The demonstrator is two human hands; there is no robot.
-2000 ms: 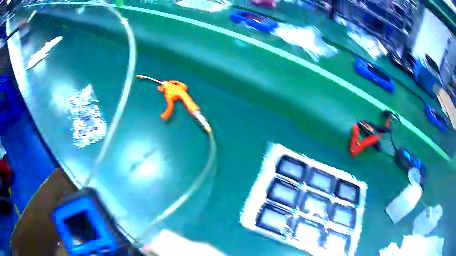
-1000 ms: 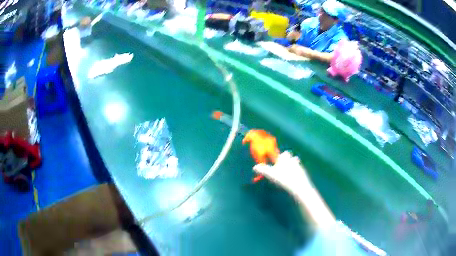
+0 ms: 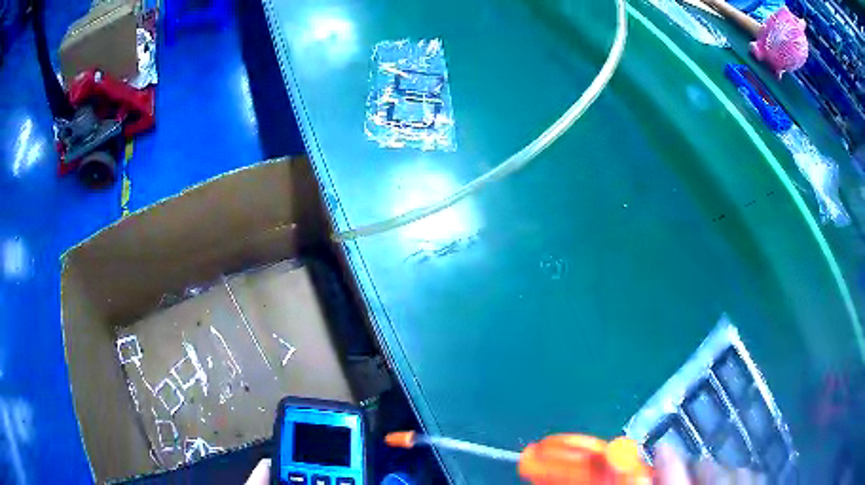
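Note:
The battery tester (image 3: 324, 445), with a black rim, blue face and dark screen, is upright at the bottom edge, over the carton's near right corner. Part of my left hand (image 3: 257, 473) shows at its left side, holding it; the rest is cut off. My right hand (image 3: 671, 468), blurred and cut off at the bottom, grips the orange air blow gun (image 3: 579, 458). The gun's thin nozzle points left, its orange tip a short gap right of the tester.
An open brown carton (image 3: 85, 350) with thin white frame-shaped scraps stands beside the green bench (image 3: 531, 313). The lens tray (image 3: 726, 346) is at lower right. A clear plastic bag (image 3: 411, 95) and pale air hose (image 3: 560, 128) lie on the bench. Blue units lie beyond the green rail.
The air blow gun, lying on the bench at first, was taken up by my right hand and is now beside the tester. The view has swung left and down, showing the carton. The tester is back in view.

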